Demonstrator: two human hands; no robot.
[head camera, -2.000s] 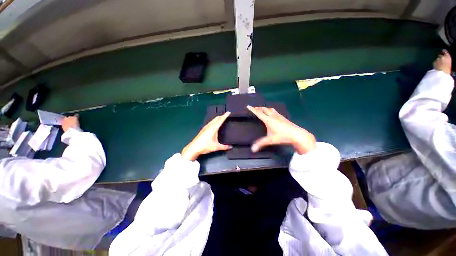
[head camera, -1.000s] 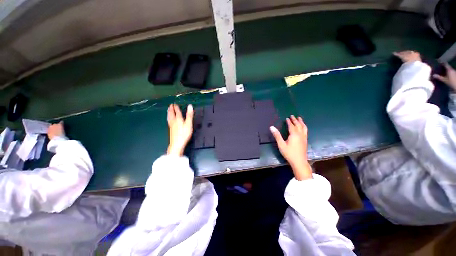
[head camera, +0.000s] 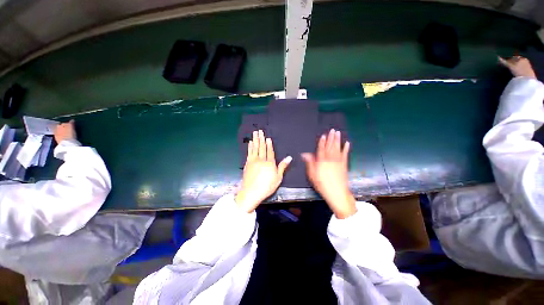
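Note:
A flat black card blank, cross-shaped with side flaps, lies on the green bench in front of me, just below the upright post. I cannot tell how many blanks lie under it. My left hand rests over its left flaps, palm down, fingers pointing forward. My right hand lies over its right flaps in the same way and is slightly blurred. Neither hand grips anything. The hands hide the lower parts of the side flaps.
Black trays sit on the far green conveyor, left and right of the white post. A left neighbour's hand is by white cards. A right neighbour's hand is at the conveyor.
First my hands were around a piece over the blank. Then they were apart beside the flat blank, and a second tray was on the belt. Now both hands are over the flaps.

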